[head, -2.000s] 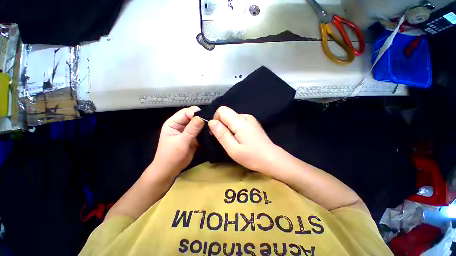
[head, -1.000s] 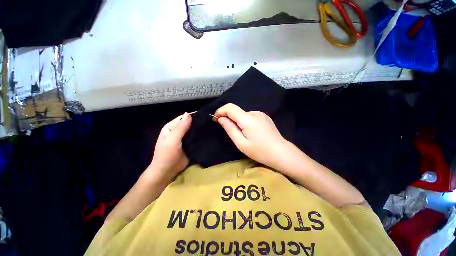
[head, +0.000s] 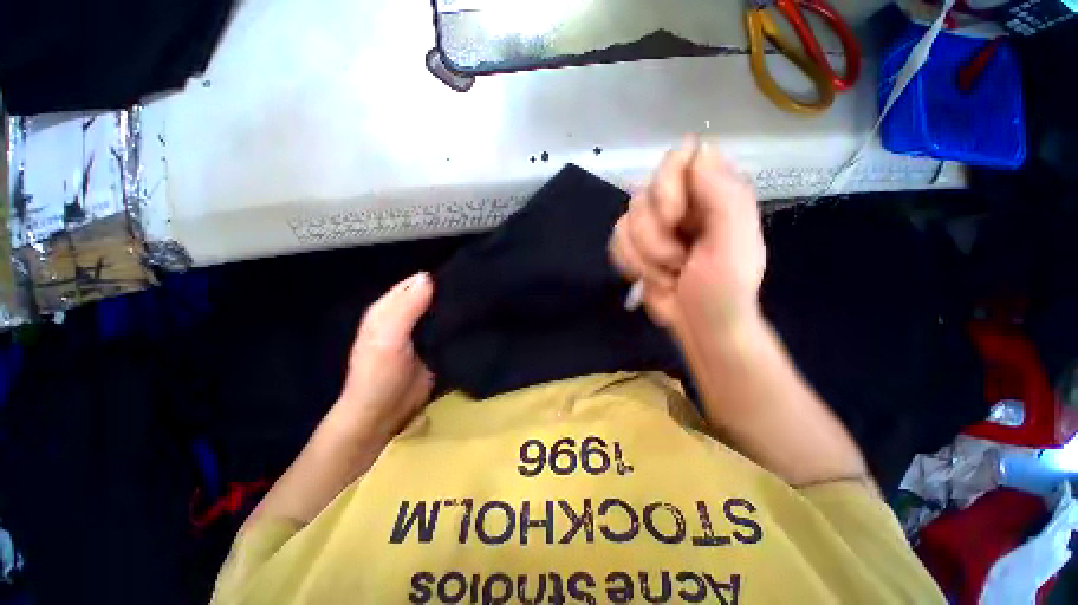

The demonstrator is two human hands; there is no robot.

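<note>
The black garment piece (head: pixel 520 296) lies over the lap, its pointed corner resting on the table's front edge. My left hand (head: pixel 393 343) grips its left edge, thumb on top, fingers hidden under the cloth. My right hand (head: pixel 697 231) is raised off the fabric to the right, slightly blurred, fingers closed. A slim white tool (head: pixel 635 296) is in it: a pale end shows below the fist and a tiny light tip above the fingertips. The middle of the tool is hidden by the fingers.
The white machine table (head: pixel 355 130) carries the metal bed plate (head: pixel 567 33). Scissors (head: pixel 790 71) with yellow and red handles and a blue plastic box (head: pixel 955 106) are at right. A black garment pile (head: pixel 106 47) is at upper left, above a taped table end (head: pixel 77 213).
My right hand has left the fabric and moved up and right. My left hand has shifted slightly left and down and still holds the piece. The table sits a little higher in view.
</note>
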